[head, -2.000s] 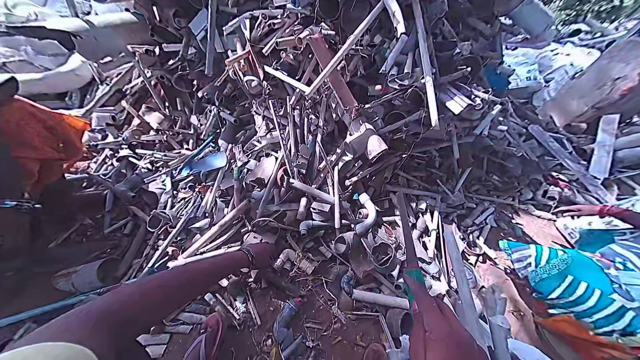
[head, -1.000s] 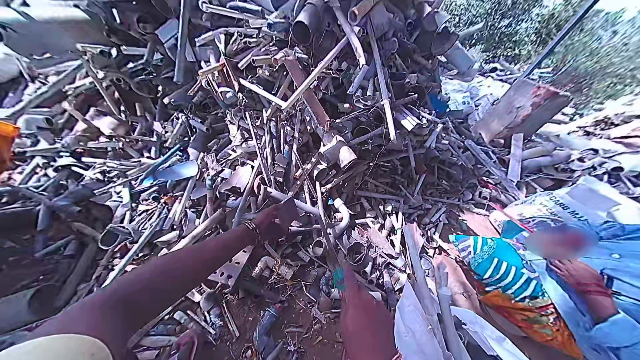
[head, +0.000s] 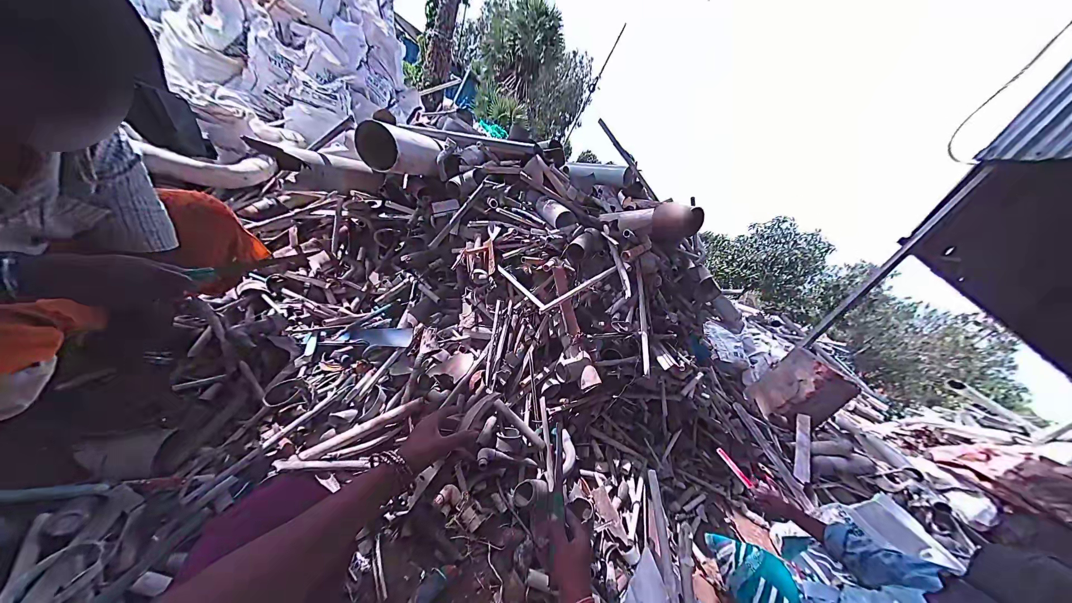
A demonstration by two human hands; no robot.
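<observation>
My left hand [head: 435,440] reaches into the front of a large heap of scrap plastic pipes [head: 469,318], its fingers apart beside a curved pipe piece [head: 479,412]. A bracelet is on its wrist. My right hand [head: 571,553] is low in the middle of the view, closed around the green handle [head: 558,504] of a long thin tool that points up into the heap. The kind of tool is unclear. A pale elbow pipe [head: 569,452] lies just beyond it. Short pipe fittings [head: 529,494] lie between my hands.
On the left sits a person in orange cloth [head: 209,239]. At the right, a co-worker's hand [head: 775,501] is near a red stick [head: 735,468]. White sacks [head: 285,67] are stacked behind the heap. A stone block [head: 804,385] and a metal-roofed structure [head: 1005,218] stand to the right.
The view has tilted up, showing sky and the heap's top. My left hand held a dark piece one second ago; now its fingers are spread. The co-worker's arm at the right has reached toward the heap.
</observation>
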